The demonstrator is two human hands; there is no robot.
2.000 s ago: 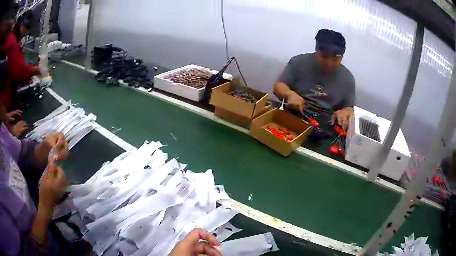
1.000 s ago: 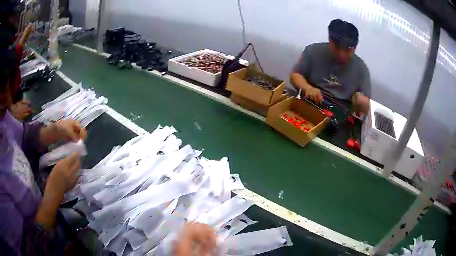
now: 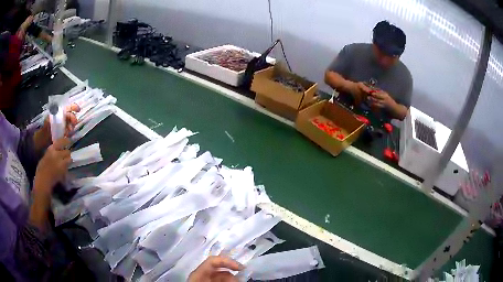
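White sleeved strips [image 3: 165,204] lie in a large overlapping heap on the dark worktop in front of me. A few have a small dark mark. One strip [image 3: 287,263] lies at the heap's lower right, its left end beside my left hand [image 3: 215,270]. My left hand is cut off by the bottom edge, its fingers bent and pointing right. Whether it grips a strip or a small part cannot be told. My right hand is not in view.
Green conveyor belt [image 3: 220,132] with a pale rail [image 3: 325,239] beyond the heap. Worker at left holds a white strip [image 3: 57,118]. Across: worker [image 3: 369,71], cartons [image 3: 331,128], white tray [image 3: 212,61], white box [image 3: 411,146], black pile [image 3: 144,44]. Post at right [image 3: 460,110].
The view has shifted slightly. My left hand stays near the same strip. The left worker's strip is now raised upright. The opposite worker's hands have come together.
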